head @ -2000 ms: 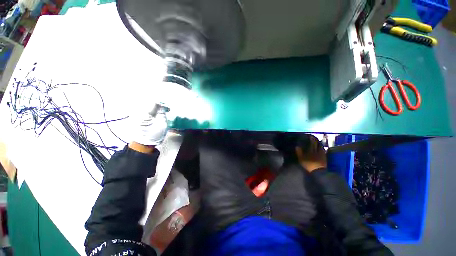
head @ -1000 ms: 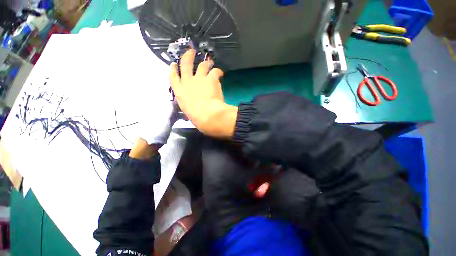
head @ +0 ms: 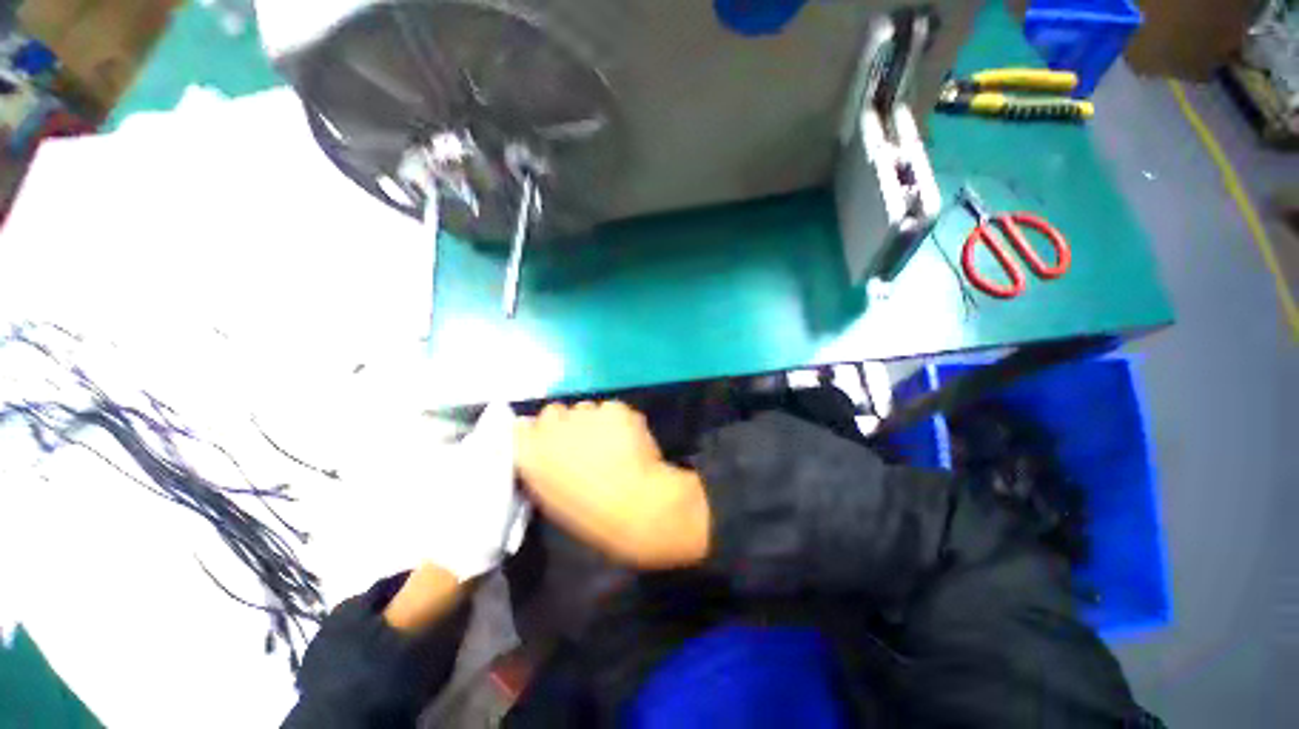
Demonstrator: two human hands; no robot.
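My left hand [head: 463, 491], in a white glove, and my bare right hand [head: 606, 477] are together at the bench's front edge, in front of the winding head. My right fingers are curled against the glove. What lies between the hands is hidden and blurred. The dark winding head [head: 442, 93] stands behind them; its two silver winding prongs [head: 522, 242] stick out toward me with no coil visible on them. Loose black cables [head: 214, 499] lie in a bunch on the white surface at the left.
The grey tying head [head: 890, 192] stands upright on the green bench [head: 684, 313]. Red-handled scissors [head: 1014, 254] and yellow-black pliers [head: 1019, 94] lie right of it. A blue bin [head: 1140, 499] with black pieces is below the right end. A small blue box [head: 1083, 32] is behind.
My right hand came up from my lap to the winding head, then down to the bench edge beside my left hand. Both hands have left the head. The blurred head now shows bare prongs.
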